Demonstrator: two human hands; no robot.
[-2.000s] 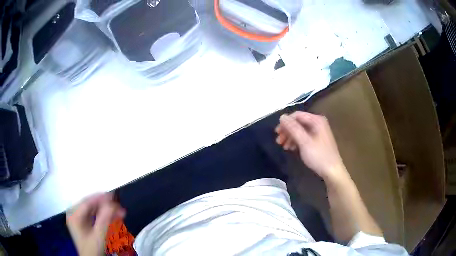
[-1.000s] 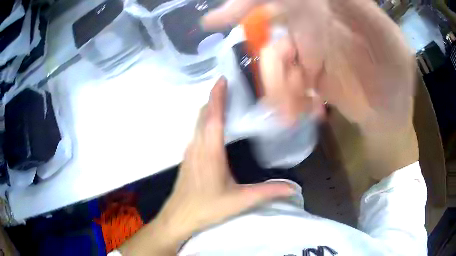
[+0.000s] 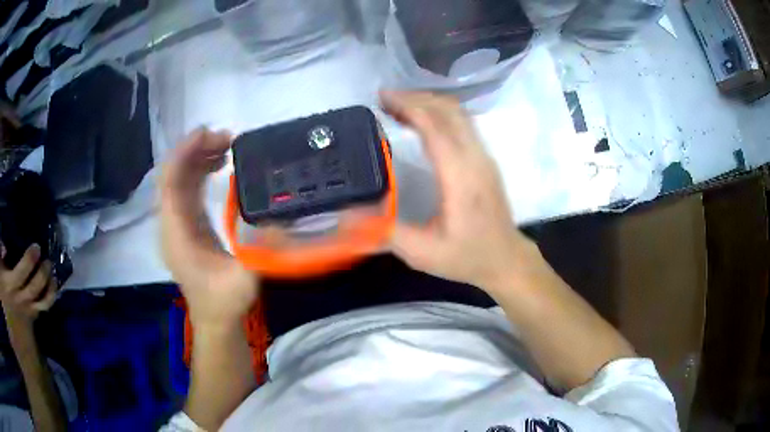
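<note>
A black power bank [image 3: 295, 173] is held up over the bench's front edge, its port panel with a red socket and a round shiny logo facing the camera. An orange carry strap [image 3: 317, 257] loops along its sides and across the near side, slightly blurred. My left hand [image 3: 198, 228] grips the left side of the unit and strap. My right hand [image 3: 452, 186] is at the right side, thumb near the strap and fingers at the upper right corner. Whitish bag material shows between unit and strap.
Bagged black units lie at the back [image 3: 464, 29] and left [image 3: 97, 135] of the white-covered bench [image 3: 540, 177]. Another person's hand [image 3: 29, 278] holds a black object at far left. A blue bin [image 3: 127, 354] with orange straps [image 3: 253, 337] and a cardboard box [image 3: 658, 287] stand below the edge.
Both hands have come together around a strapped power bank, now held level in front. The orange piece seen blurred in my right hand is now a loop around it. The view has shifted left.
</note>
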